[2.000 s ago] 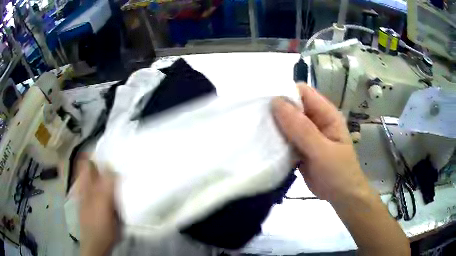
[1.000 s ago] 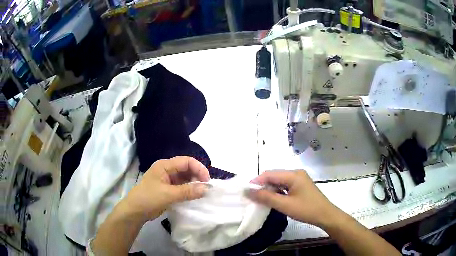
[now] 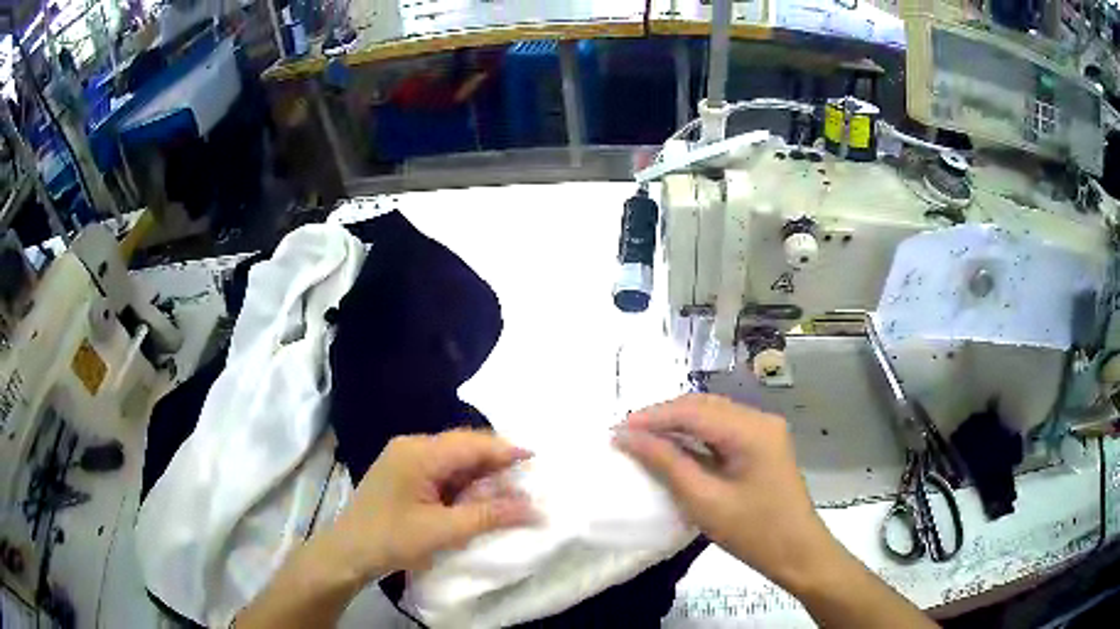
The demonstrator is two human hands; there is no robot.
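Note:
A white garment panel [image 3: 553, 547] is bunched between my hands at the table's front, with black cloth [image 3: 639, 596] showing under it. My left hand [image 3: 448, 504] pinches its upper left edge between thumb and fingers. My right hand [image 3: 725, 479] pinches its upper right edge. The rest of the garment lies to the left, a black panel [image 3: 412, 307] beside a long white panel [image 3: 264, 418]. What lies inside the folds under my fingers is hidden.
The cream sewing machine [image 3: 847, 246] stands at right with a paper note [image 3: 983, 289] on it. Black-handled scissors [image 3: 915, 461] and a small dark cloth [image 3: 986, 461] lie on its bed. A dark bottle-shaped tool [image 3: 635, 252] is left of the head. Another machine [image 3: 92, 320] stands at far left.
The white panel was spread wide between my hands, then lowered and gathered at the table's front edge. Since then my hands have stayed near there, still pinching it. The view has tilted up.

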